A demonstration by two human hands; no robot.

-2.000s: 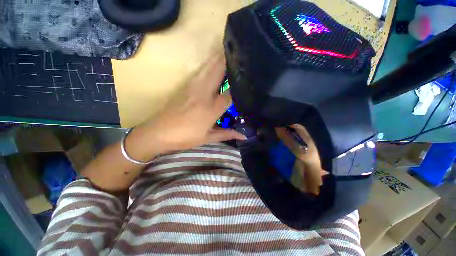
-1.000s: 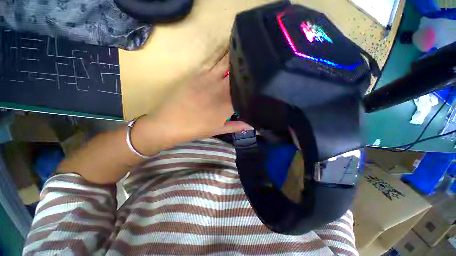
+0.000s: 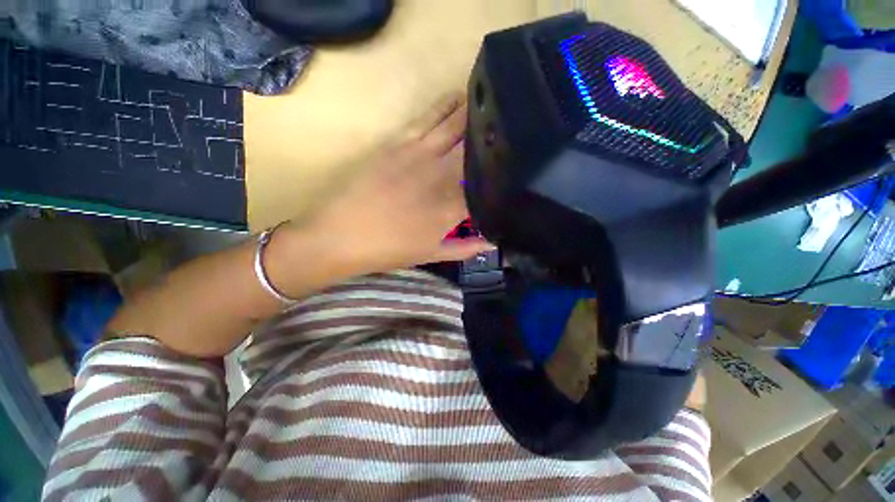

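Note:
A black gaming headset point(image 3: 662, 230) is held up above the board's front edge, headband towards my body. Its upper ear cup shell point(image 3: 638, 93) has a mesh face, a pink-lit logo and a blue-green lit rim. A shiny patch point(image 3: 665, 338) sits on the headband. My left hand point(image 3: 407, 201), with a bracelet at the wrist, grips the lower ear cup side; its fingertips are hidden behind the headset, and a small red glow shows by the thumb. My right hand is hidden behind the headset; only a small skin patch shows at its lower right edge.
A thick black bar-like object point(image 3: 815, 172) reaches in from the right edge. A loose ear pad point(image 3: 329, 15), grey cloth point(image 3: 167, 39) and black mat point(image 3: 128, 137) lie at left. Small specks and a white sheet point(image 3: 741, 20) are at upper right. Cartons point(image 3: 756, 402) stand below.
The headset has shifted slightly right and its upper ear cup a little down. The rim and logo lights have changed colour. My left hand keeps its hold.

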